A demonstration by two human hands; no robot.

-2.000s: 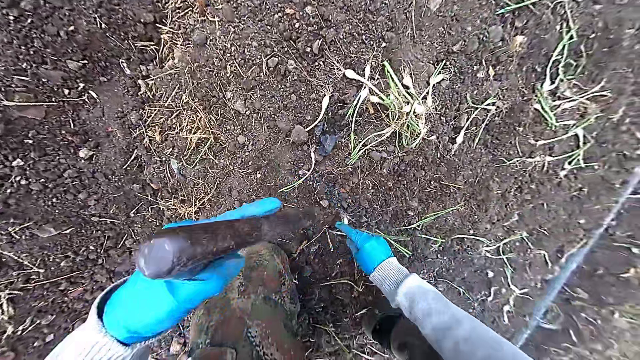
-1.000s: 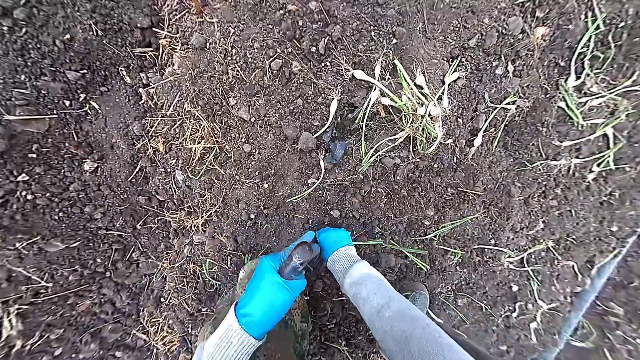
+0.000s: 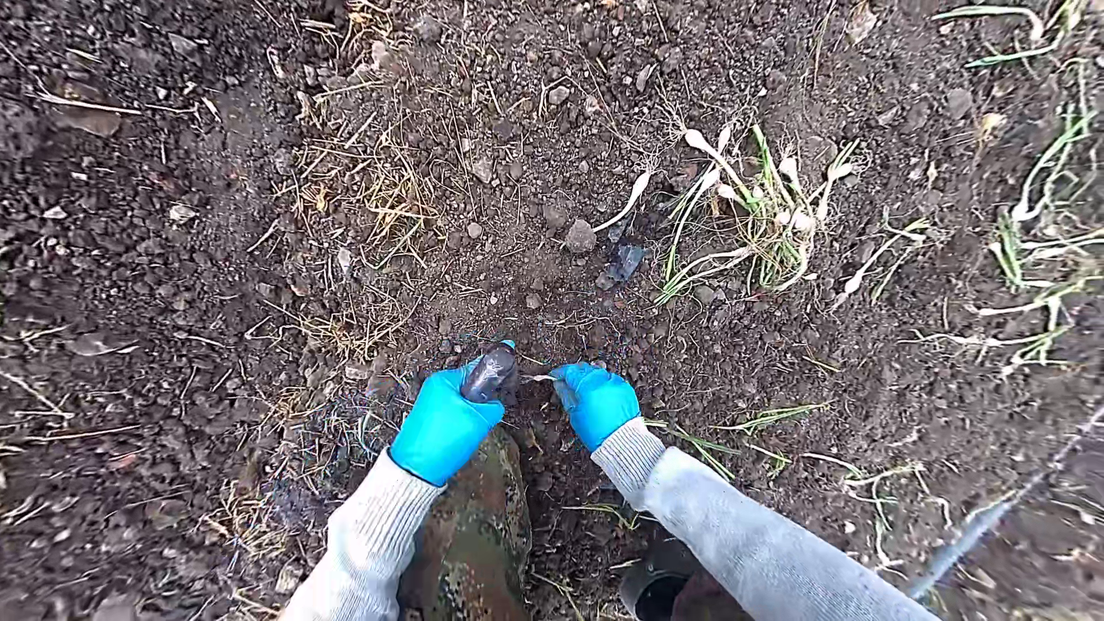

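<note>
My left hand [image 3: 447, 424], in a blue glove, is closed around a dark, smooth-ended handle [image 3: 492, 374]; the tool's far end is hidden against the soil. Close to its right, my right hand [image 3: 597, 402], also gloved in blue, pinches a small pale bulb [image 3: 543, 378] whose tip points toward the tool. Above and right of the hands lies a bunch of bulbs with green leaves [image 3: 763, 207], roots attached. A single bulb [image 3: 636, 190] rests just left of that bunch.
More leafy bulb plants [image 3: 1035, 250] are scattered on the right. Dry straw [image 3: 397, 203] and stones [image 3: 580, 236] dot the dark soil. A pale line [image 3: 992, 517] crosses the lower right. My camouflage-clad knee [image 3: 479, 535] is below the left hand, a boot [image 3: 660, 582] below the right.
The dark tool lay lengthwise across my open left palm two seconds ago; now my left hand grips it with its rounded end up, nearer my right hand.
</note>
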